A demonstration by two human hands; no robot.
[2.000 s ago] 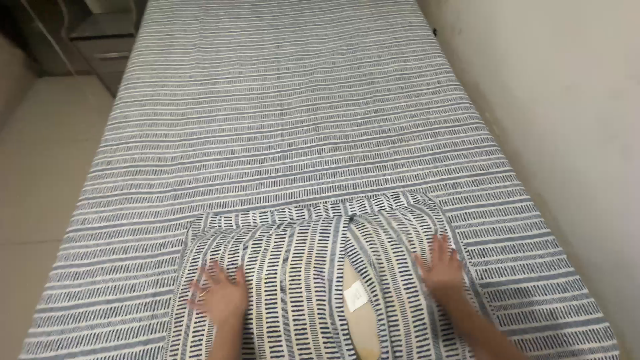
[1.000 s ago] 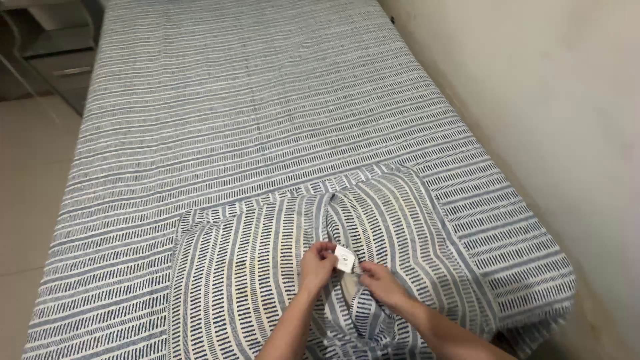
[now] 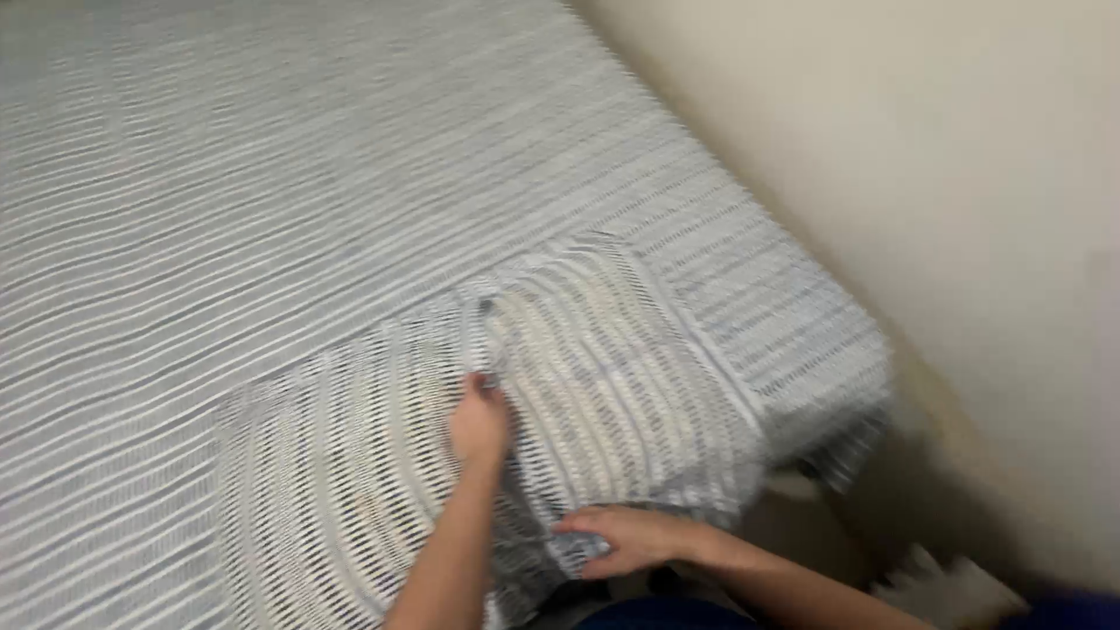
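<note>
A pillow in a striped blue-and-white pillowcase (image 3: pixel 367 490) lies near the edge of a bed with a matching striped bedspread (image 3: pixel 262 201). A lengthwise opening runs through the middle of the case. My left hand (image 3: pixel 479 424) grips the fabric edge of this opening at its upper part, thumb and fingers pinched. Lower down and to the right, my right hand (image 3: pixel 626 538) holds the fabric at the near end of the opening between thumb and fingers. The white label and the inside of the opening are hidden. The picture is somewhat blurred.
A plain wall (image 3: pixel 919 157) runs along the bed's right side. The bedspread hangs over the near right corner of the bed. Beyond that corner, a pale object (image 3: pixel 949 591) lies low at the bottom right, too blurred to identify. Dark blue fabric shows at the bottom edge.
Both hands were apart on the pillow, then met at the white label by the opening. Now my right hand is at the opening's near end and the label is out of sight. The view has turned right.
</note>
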